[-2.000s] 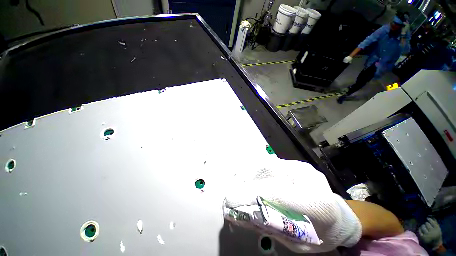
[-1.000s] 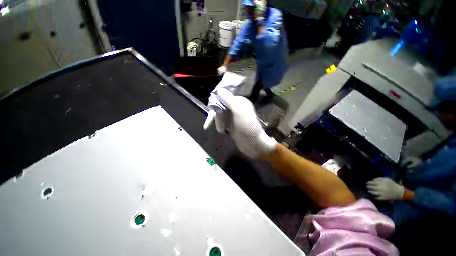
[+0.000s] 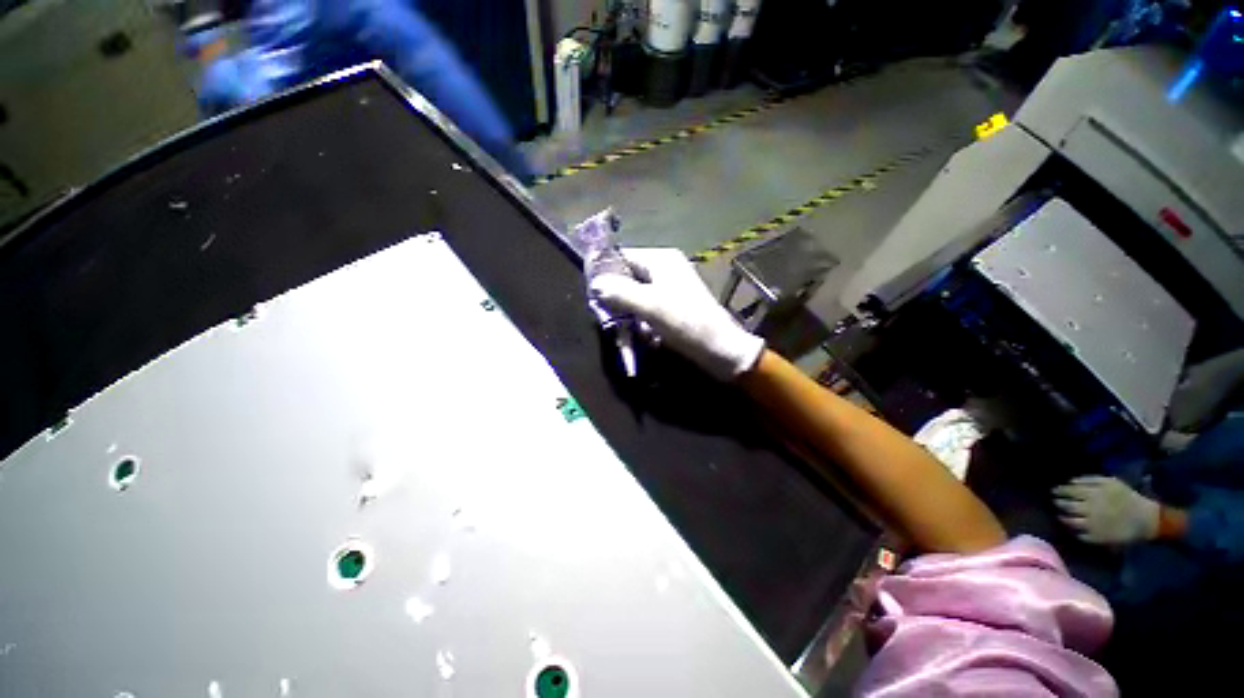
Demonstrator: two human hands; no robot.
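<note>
My right hand (image 3: 678, 311), in a white knitted glove, holds a crumpled squeeze tube (image 3: 598, 254) over the right edge of the black table. The tube's pale narrow nozzle points down. A large white panel (image 3: 273, 409) lies on the black mat (image 3: 321, 177), to the left of my hand. The panel has green holes ringed in white and green bits along its edges. Several white dabs (image 3: 420, 608) show on its lower part. My left hand is not in view.
A metal rim (image 3: 464, 139) borders the table. Beyond it stand a small metal stand (image 3: 785, 259) and white buckets (image 3: 666, 25). At right, another white panel (image 3: 1085, 307) lies at a machine, near another person's gloved hand (image 3: 1108, 510). A person in blue (image 3: 389, 55) is behind the table.
My right hand has moved off the panel with the tube, to the table's right edge. The person in blue has moved from the right to the upper left.
</note>
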